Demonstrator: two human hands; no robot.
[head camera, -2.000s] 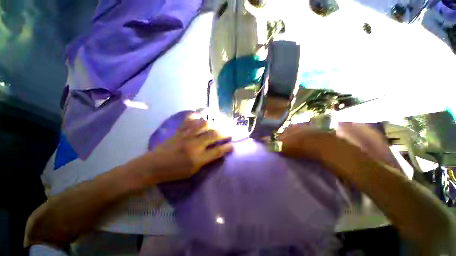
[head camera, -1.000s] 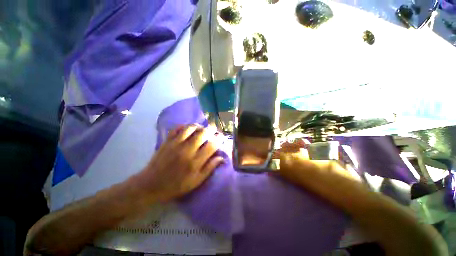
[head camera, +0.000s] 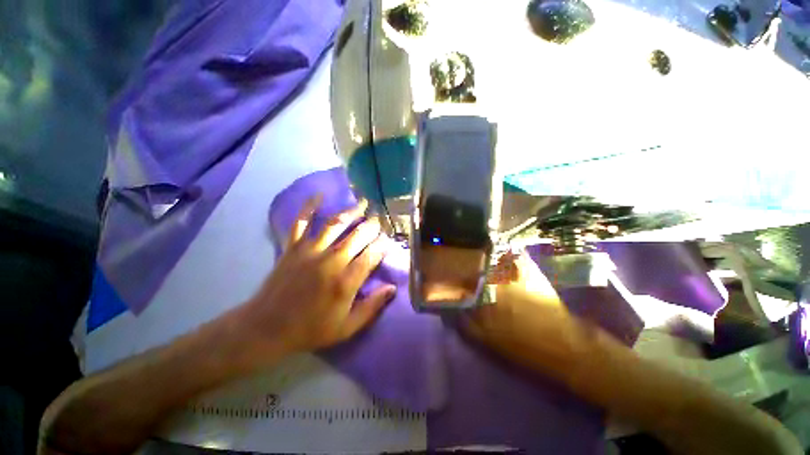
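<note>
A purple garment piece (head camera: 382, 364) lies on the white table under the sewing machine head (head camera: 613, 98); its rounded end shows left of the machine. My left hand (head camera: 329, 275) rests flat on it, fingers spread, fingertips beside the lit needle area. My right hand (head camera: 515, 302) is on the cloth just right of the grey-black glossy block (head camera: 456, 204). The block hides part of that hand, and its fingertips cannot be made out. The presser foot and needle are not clearly visible.
Heaped purple cloth (head camera: 204, 98) lies at the left, with a blue triangle (head camera: 105, 298) below it. A printed ruler scale (head camera: 302, 413) runs along the table front. More purple cloth (head camera: 666, 275) shows right of the machine's metal parts.
Since two seconds ago, the cloth's front part looks flatter and lower. Since one second ago, my left hand's fingers have spread and my right hand has shifted slightly left.
</note>
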